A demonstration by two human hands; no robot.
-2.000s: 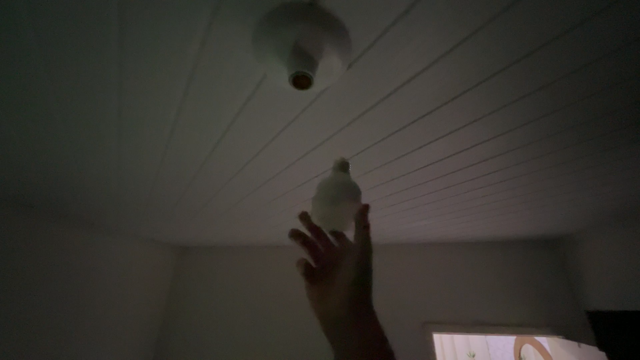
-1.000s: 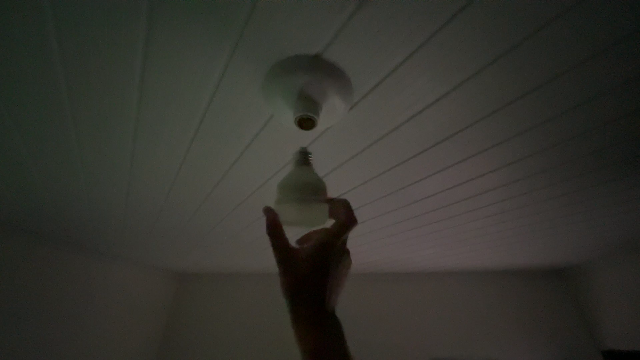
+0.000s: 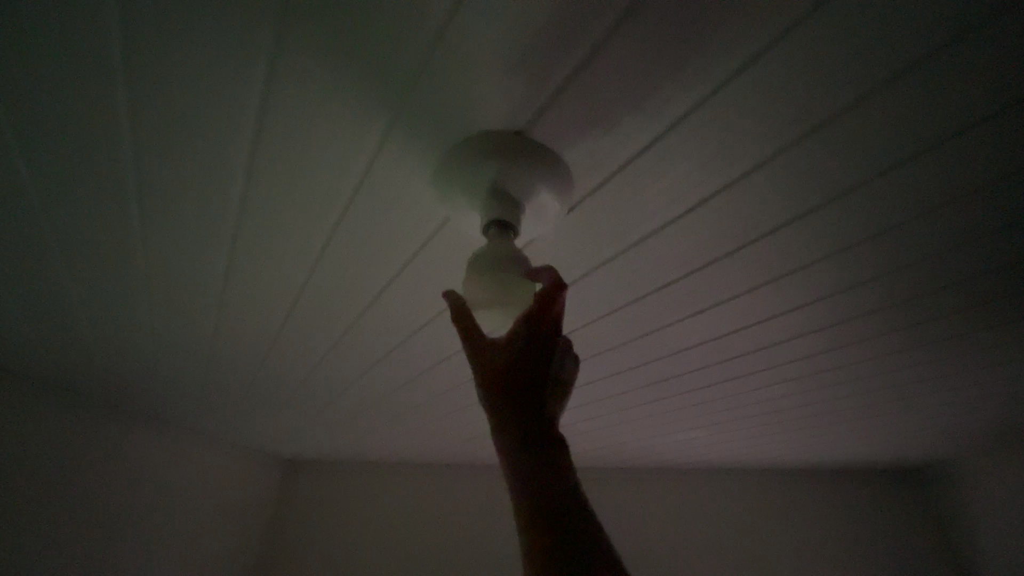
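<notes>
My right hand [image 3: 520, 352] reaches up from the lower edge and holds a light bulb [image 3: 496, 280] between the thumb on its left side and the fingers on its right. The bulb is pale and stands upright, base up. Its screw base meets the mouth of a lamp socket [image 3: 502, 214]; how far it sits inside cannot be told in the dim light. A round, pale ceiling mount [image 3: 504, 164] carries the socket. My left hand is not in view.
Pale ceiling boards [image 3: 720, 264] with dark parallel seams surround the fixture. A dim wall [image 3: 416, 512] runs along the bottom, meeting another wall at the left corner. The room is dark.
My right hand has raised the bulb from below the socket to its mouth. The hand has turned since the earliest frame, its thumb now on the left. The view has shifted.
</notes>
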